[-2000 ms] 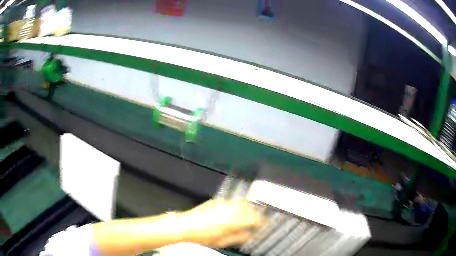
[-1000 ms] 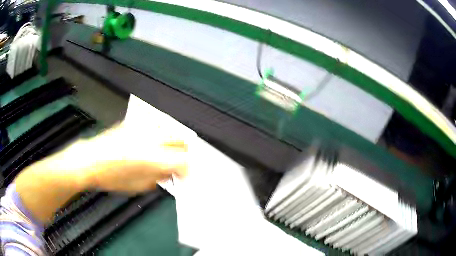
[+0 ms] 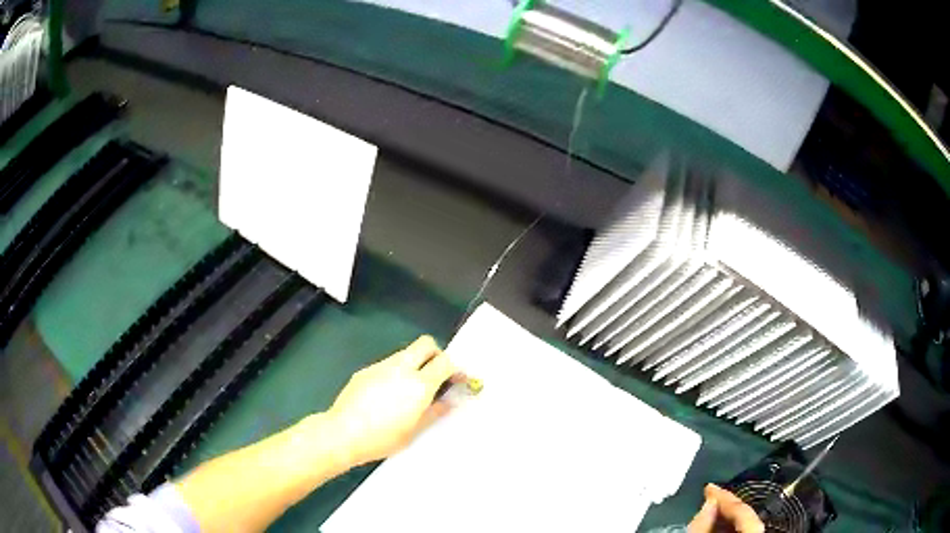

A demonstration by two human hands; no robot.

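Observation:
A white board [image 3: 552,416] lies flat in front of me on the green bench. My left hand [image 3: 401,401] is over its left edge, fingers closed on the thin solder wire [image 3: 493,271], which comes down from the silvery spool [image 3: 568,42]. A small yellowish spot shows at its fingertips. My right hand [image 3: 729,510] is at the bottom edge, partly cut off, right of the board. A thin metal rod [image 3: 813,468], perhaps the soldering iron's tip, slants over the fan beside it; whether the hand holds it is unclear.
One white board [image 3: 297,193] stands upright in a black toothed rack [image 3: 156,385] at left. More black racks [image 3: 68,229] lie farther left. A dense row of upright white boards [image 3: 719,323] stands at right, above the round-guarded fan [image 3: 771,505]. A dark strip runs behind.
My left hand was at the board row, then carried a white board left; now it is at the flat board with the wire. My right hand has come into view. The view has tilted down.

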